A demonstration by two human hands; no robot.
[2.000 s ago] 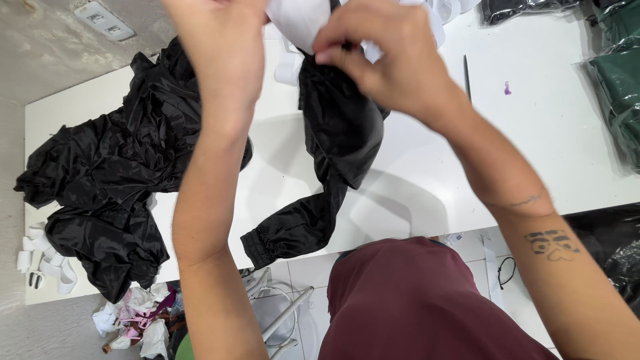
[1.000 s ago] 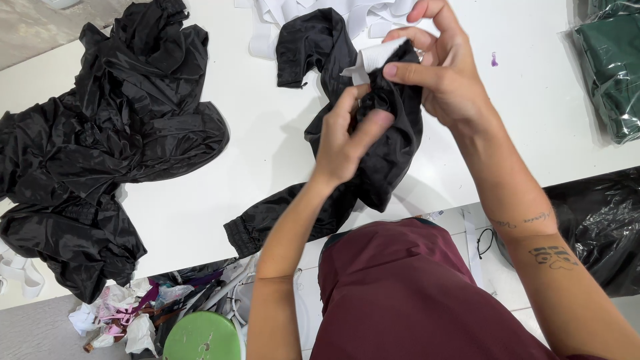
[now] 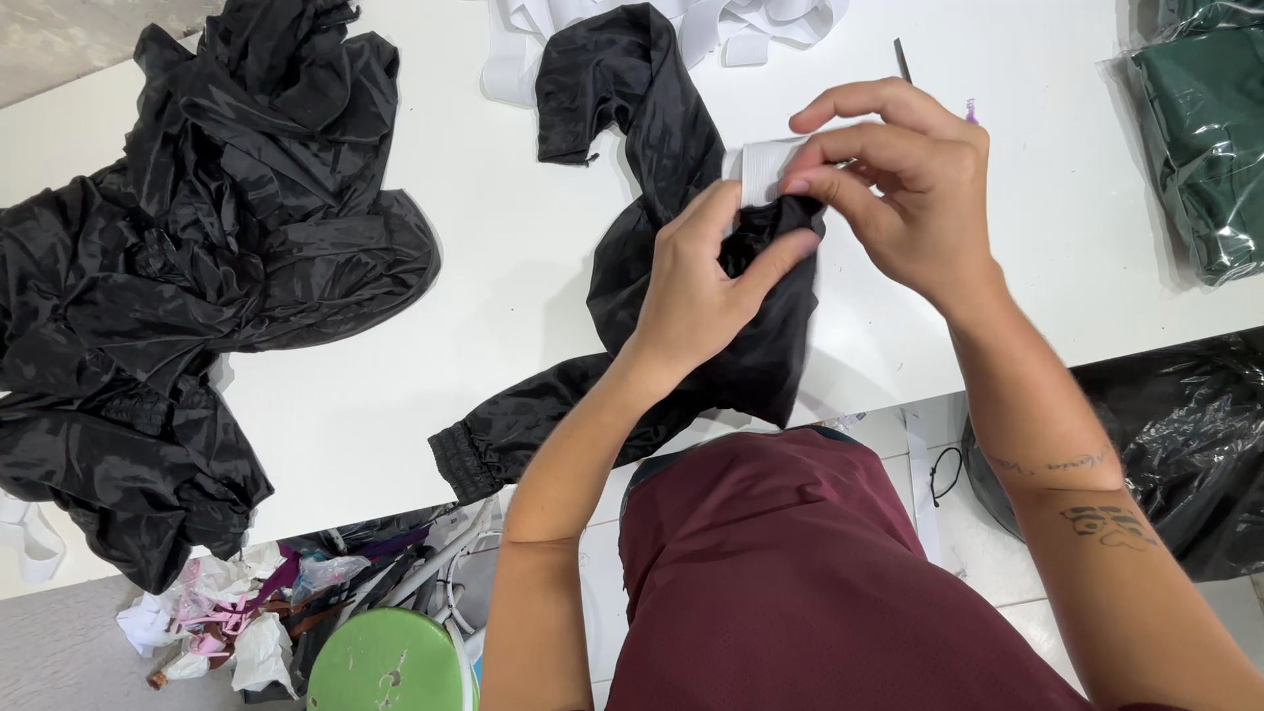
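A black fabric garment (image 3: 681, 128) with a gathered elastic cuff lies partly on the white table, its upper edge raised between my hands. My left hand (image 3: 706, 276) grips this edge, thumb at the front and fingers behind. A piece of white ribbed elastic band (image 3: 765, 170) stands up from the opening of the fabric. My right hand (image 3: 879, 183) pinches the band and fabric edge between thumb and fingers, its other fingers raised. The cuffed end hangs near the table's front edge, behind my left forearm.
More black garments (image 3: 247, 247) lie heaped at the left. White elastic strips (image 3: 750, 30) lie at the back, near a thin dark tool (image 3: 903, 61). Green fabric in clear plastic (image 3: 1205, 148) is at the right. Below stand a green stool (image 3: 390, 662) and scraps (image 3: 227, 612).
My hands have come down from the top of the view with the garment edge and white band. The garment's upper part now lies curved on the table behind them. The view has shifted.
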